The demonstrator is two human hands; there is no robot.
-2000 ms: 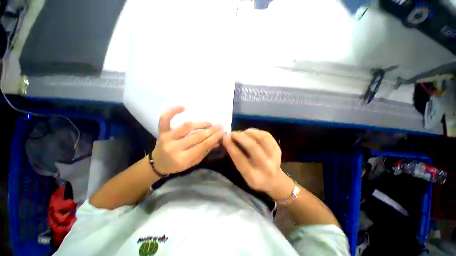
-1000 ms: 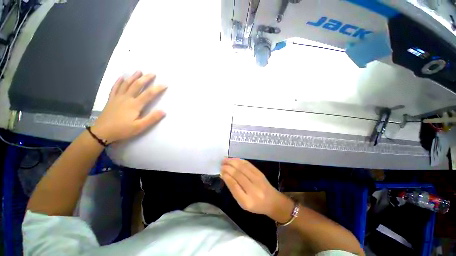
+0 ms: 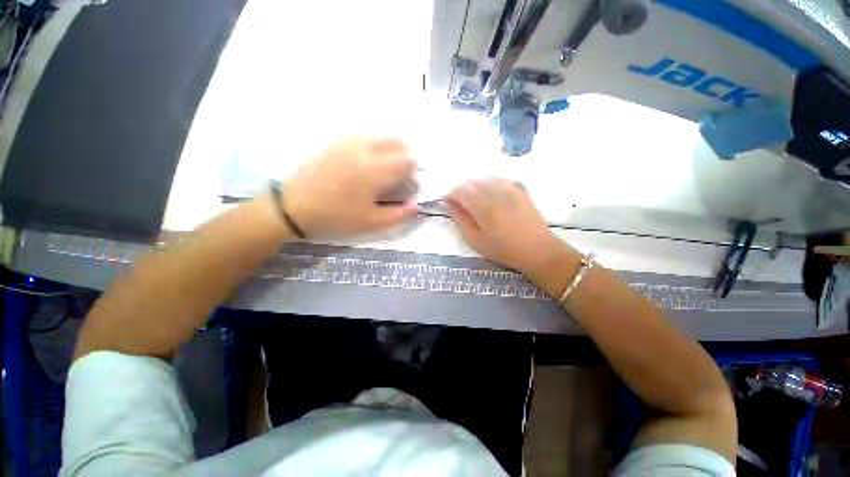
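My left hand [image 3: 352, 189] and my right hand [image 3: 496, 219] are close together on the white table, below and left of the needle area [image 3: 517, 116]. The fingertips of both hands pinch the near edge of a light cut panel [image 3: 326, 102], which nearly vanishes against the bright table. A small dark line shows between the fingertips. My left hand is blurred. A dark cut panel [image 3: 107, 112] lies flat at the table's left.
The white sewing machine [image 3: 690, 84] stands at the upper right. A ruler strip [image 3: 401, 278] runs along the front edge. A small black metal piece [image 3: 738, 256] is on the right. A blue crate and a bottle [image 3: 800, 384] are at the lower right.
The light panel's near edge has moved forward, off the front edge and ruler. Both hands have moved forward and come together near the needle area. The view has shifted, showing more of the machine.
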